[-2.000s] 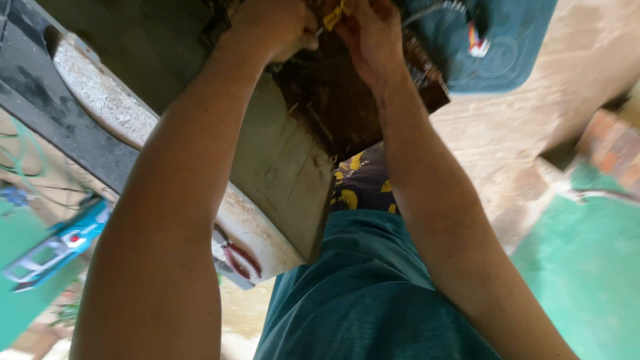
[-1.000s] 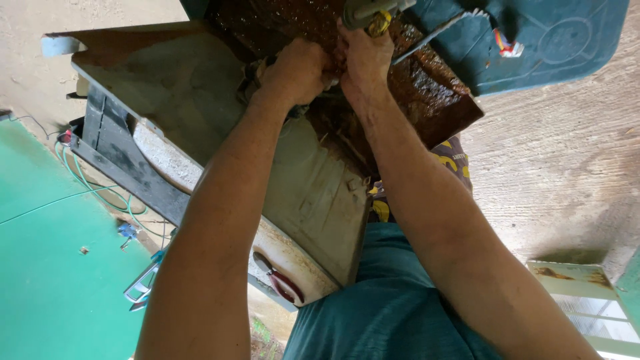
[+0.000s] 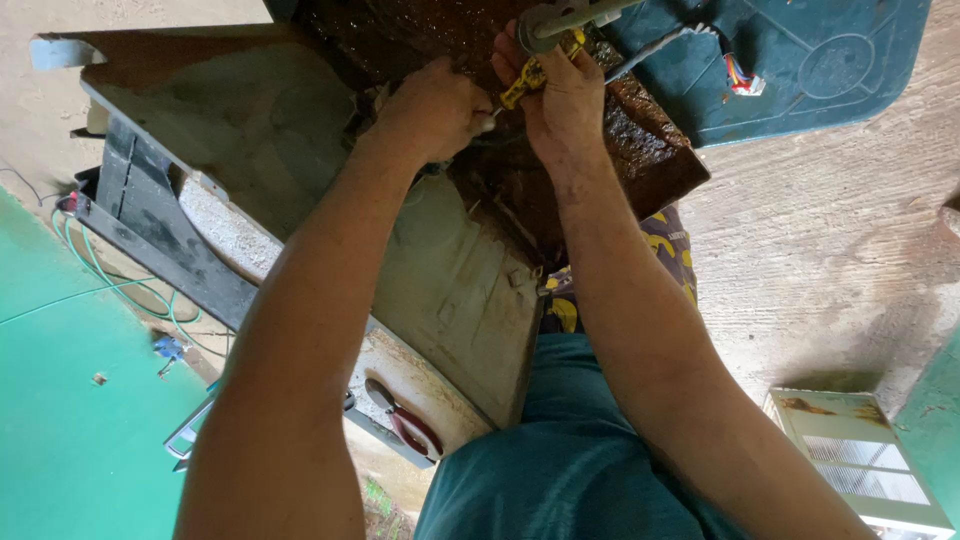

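My right hand is closed round a yellow-and-black screwdriver; its shaft points at the fingertips of my left hand. The fingers of my left hand are curled at the rusty inside of a metal appliance casing; what they pinch, if anything, is hidden. Behind the screwdriver a round metal part with a rod reaches past my right fingers. A rusty, wet metal panel lies beyond my hands. Red-handled pliers rest on the casing's near side.
A teal plastic surface at the upper right carries a grey cable with a white connector. Green cords lie on the floor at the left. A pale vented metal box stands at the lower right.
The view has shifted strongly. My right hand keeps the screwdriver near my left hand. The round metal part with its rod shows now and one second ago.
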